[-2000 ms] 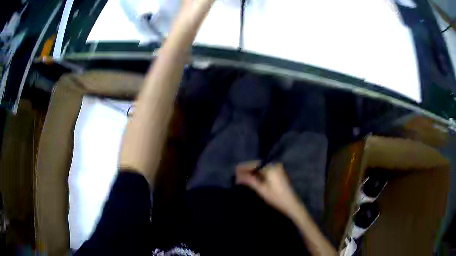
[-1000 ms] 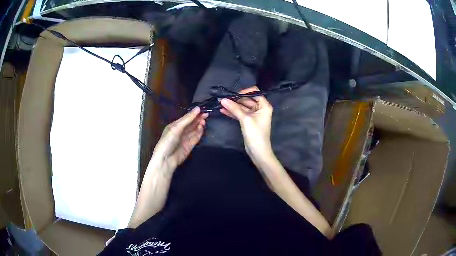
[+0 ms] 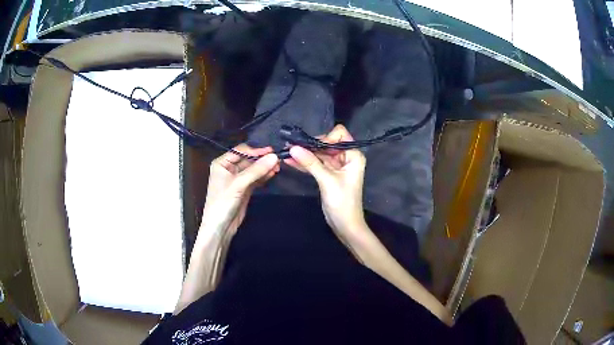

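A thin black cable runs from the upper left, across the left carton, to my left hand. My left hand pinches its end between thumb and fingers. My right hand holds the connector end of a camera lead, a black cord that hangs from the bench edge and curves down from the right. The fingertips of both hands nearly touch above my lap, and the two cables meet there. A black plug sticks out beside my right fingers. Whether the connectors are joined is hidden by the fingers.
An open carton with a white sheet inside stands at left. Another open carton stands at right. The dark green bench edge crosses the top, with white sheet on it at upper right. A small cable loop lies over the left carton.
My left hand has closed its fingers onto the cable end, and both hands sit slightly lower in view. A branch of cable now shows looping over my lap.
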